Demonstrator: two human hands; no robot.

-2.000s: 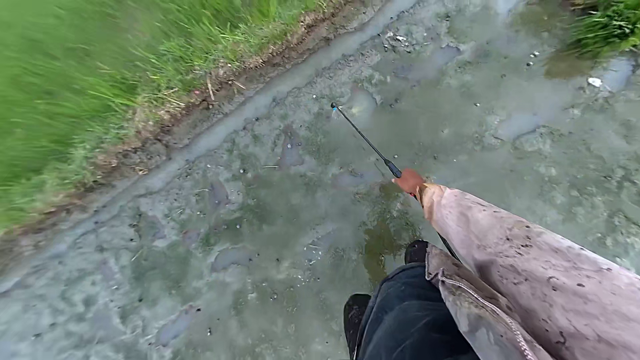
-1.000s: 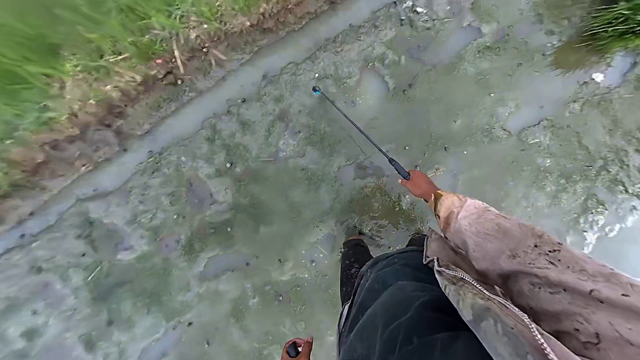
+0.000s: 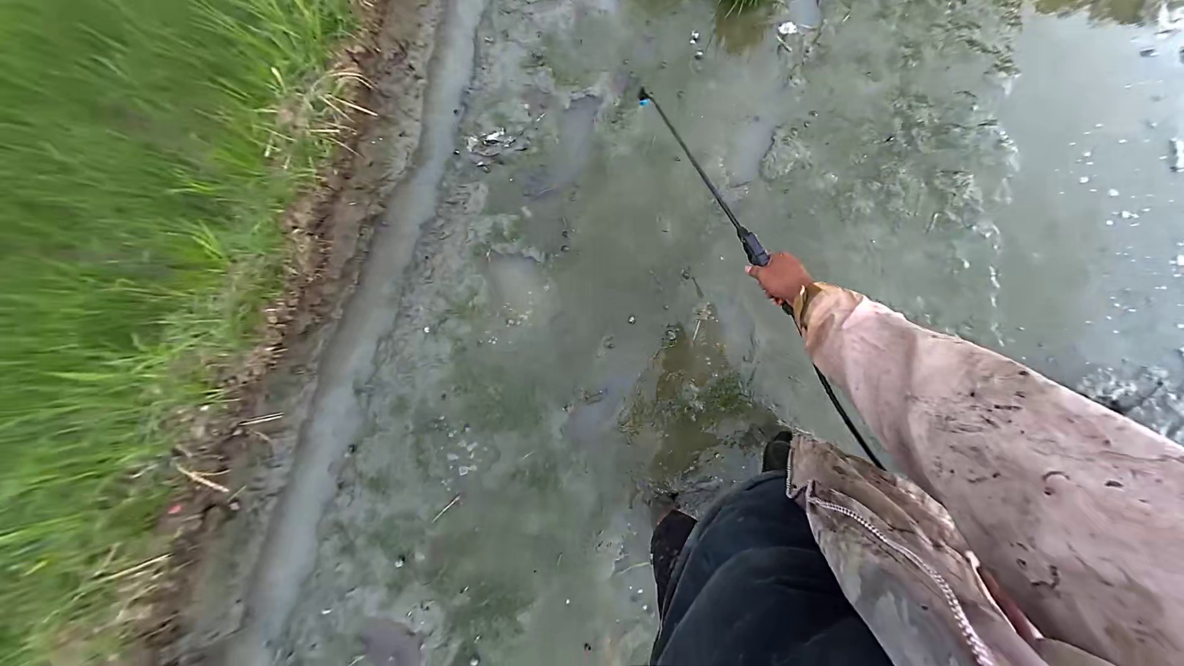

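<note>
My right hand (image 3: 780,278) is closed around the dark handle of a spray wand (image 3: 698,168), right of the middle of the head view. The thin lance points up and to the left, over shallow muddy water, and ends in a small nozzle (image 3: 645,97) with a blue part. A black hose (image 3: 846,416) runs down from the handle under my mud-spattered sleeve (image 3: 999,407). My left hand is out of view.
Wet grey-green mud (image 3: 499,388) with puddles lies around my legs. Along the left runs a narrow water channel (image 3: 370,305), then a raised earth bank (image 3: 277,342) with tall green grass (image 3: 111,259). A grass tuft (image 3: 740,5) stands at the top edge.
The view has turned, so the bank runs more steeply. My left hand, at the bottom edge one second ago with a small dark thing in it, has left the view. My right hand keeps its hold.
</note>
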